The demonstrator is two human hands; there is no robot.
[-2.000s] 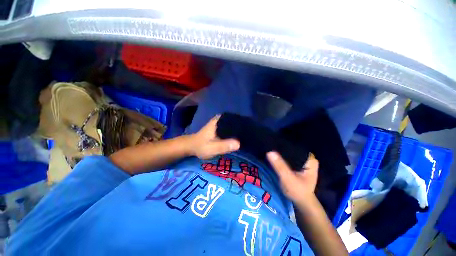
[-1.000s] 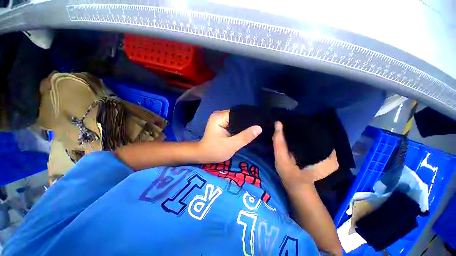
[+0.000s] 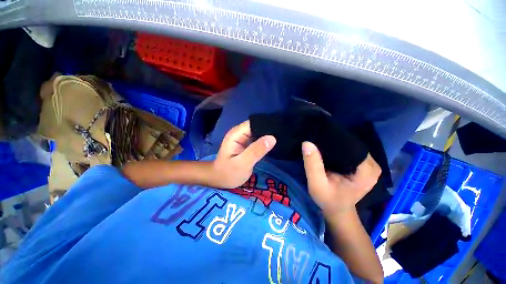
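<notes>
A small black knit piece, a rib cuff point(image 3: 305, 136), is stretched between my two hands above my lap. My left hand point(image 3: 239, 156) grips its left end, thumb on top, fingers under the cloth. My right hand point(image 3: 343, 180) grips its right end, thumb on top, fingers around the lower right edge. More black cloth point(image 3: 376, 191) lies on my lap, beneath and to the right of the cuff, partly hidden by my right hand.
The white table point(image 3: 266, 37) with its ruler-marked edge crosses the top. A red basket point(image 3: 180, 58) is under it. A tied tan bundle point(image 3: 83, 119) is at left. A blue crate point(image 3: 413, 172) at right holds black pieces point(image 3: 427, 244) and white wrapping.
The cuff was bunched between my hands one second ago and now lies flatter and wider. My left hand has moved slightly left; both hands still hold it.
</notes>
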